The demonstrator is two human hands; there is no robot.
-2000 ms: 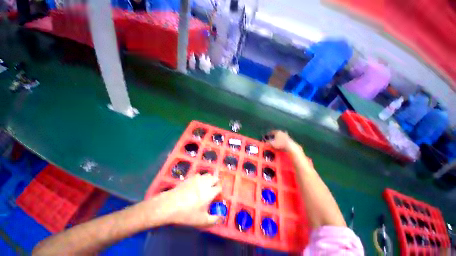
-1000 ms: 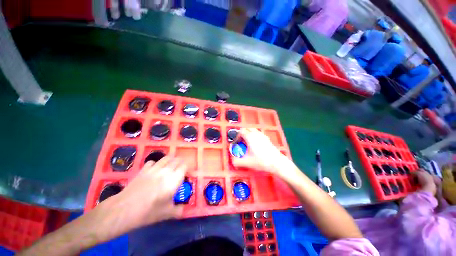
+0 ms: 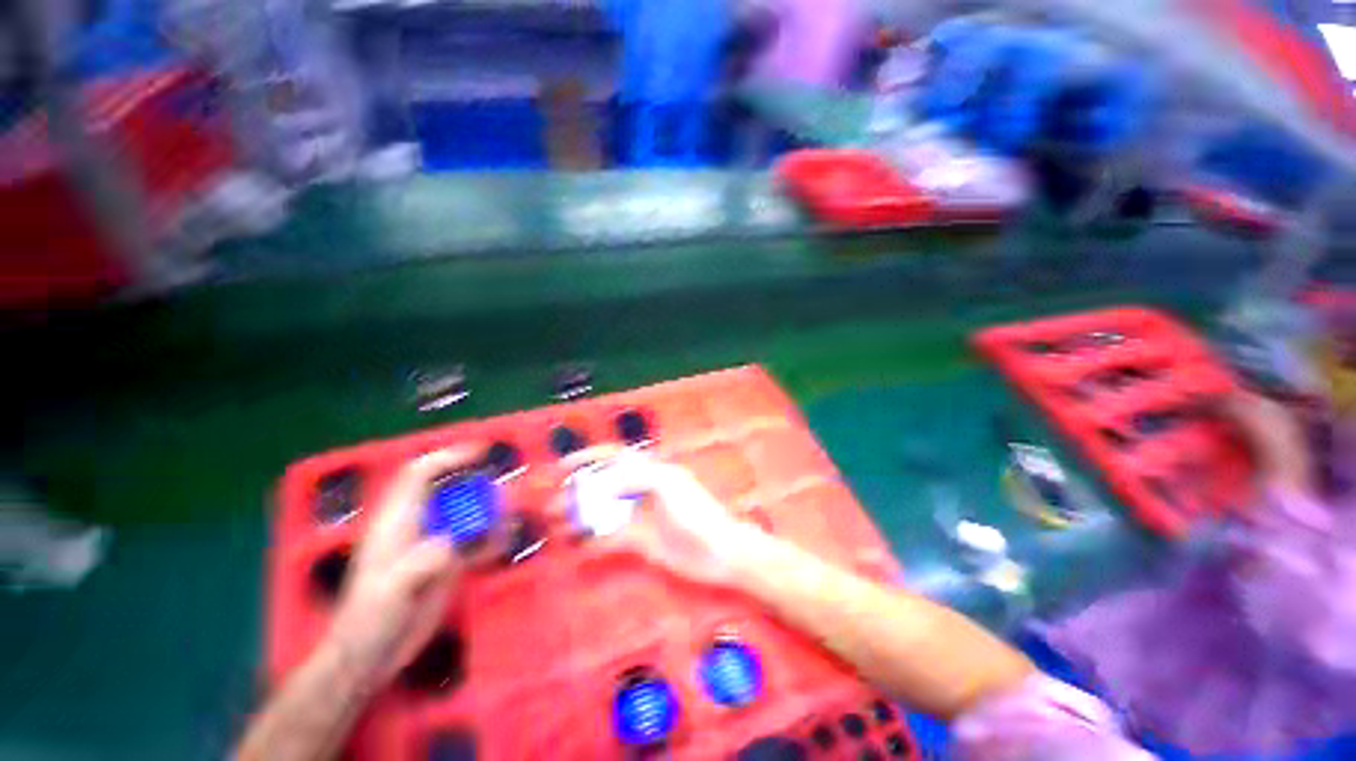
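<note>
The frame is blurred. A red tray [image 3: 558,625] with square pockets lies before me, with dark round watch units in its left and back pockets. Two blue-lit watch units [image 3: 644,711] [image 3: 730,672] sit in its front part. My left hand [image 3: 390,572] is over the tray's left half, closed on a blue-lit watch unit [image 3: 464,509]. My right hand [image 3: 677,517] is over the tray's middle, its fingers at a watch unit with a bright whitish face [image 3: 604,500]. A dark unit [image 3: 521,538] shows between the hands.
Two units [image 3: 440,390] [image 3: 571,382] lie on the green bench beyond the tray. A pale ring [image 3: 1047,486] and small white items [image 3: 985,547] lie to the right. Another red tray [image 3: 1108,390] has a person's hand [image 3: 1276,443] at it. A red bin [image 3: 855,190] stands farther back.
The view has swung, and the tray sits lower and tilted. My left hand has risen from the tray's front with a blue-lit unit. My right hand has moved left across the tray, now at a whitish-lit unit.
</note>
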